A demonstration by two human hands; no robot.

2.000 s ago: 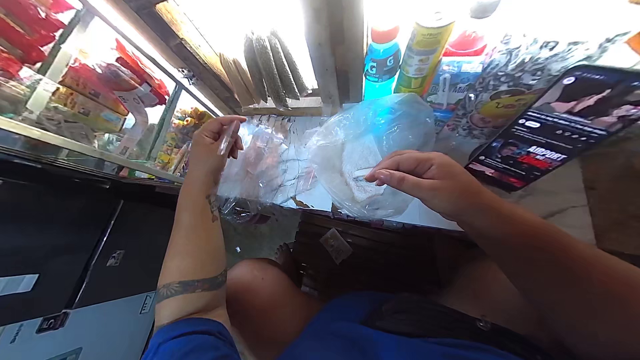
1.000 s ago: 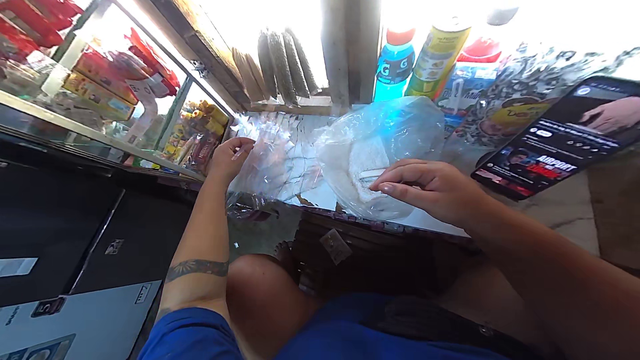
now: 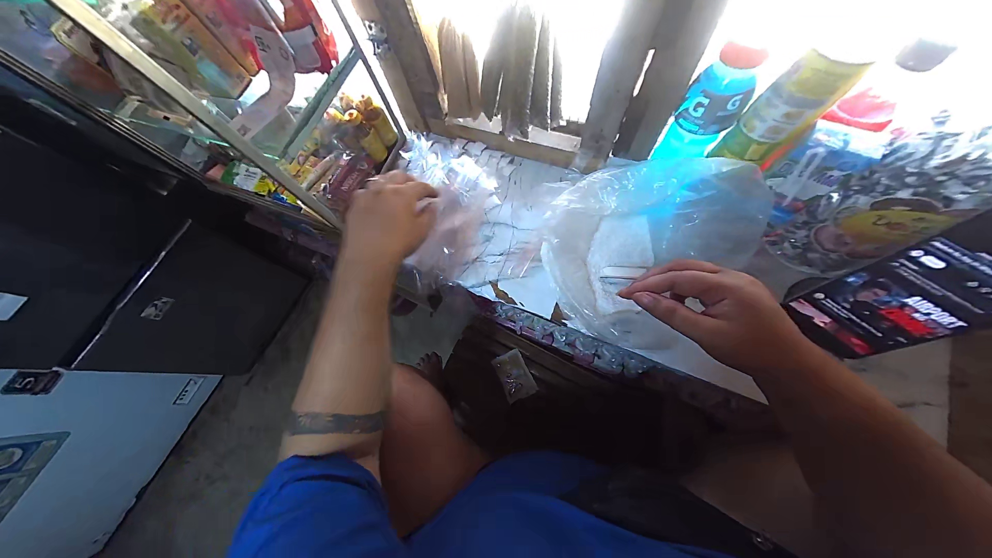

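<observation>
My left hand point(image 3: 391, 213), blurred, is over the left end of the marble-patterned counter, beside a pile of small clear plastic bags point(image 3: 453, 198); whether it holds anything cannot be told. A large clear plastic bag point(image 3: 697, 205) lies open on the counter, with white granular stuff point(image 3: 620, 248) inside. At its right side is my right hand point(image 3: 690, 306), thumb and forefinger pinched on a thin, pale, stick-like thing point(image 3: 624, 273) that reaches over the white stuff. What this thing is cannot be made out.
A smartphone point(image 3: 891, 298) leans at the right. Behind the large bag stand a blue Gatorade bottle point(image 3: 709, 105) and a yellow canister point(image 3: 798, 101). At the left is a glass display case point(image 3: 194, 116) with packets. Wooden posts point(image 3: 632, 70) rise behind the counter.
My left hand has come down from its raised place two seconds ago and now blurs beside the small bags. The thin clear thing it held then is no longer seen in it. My right hand remains at the large bag.
</observation>
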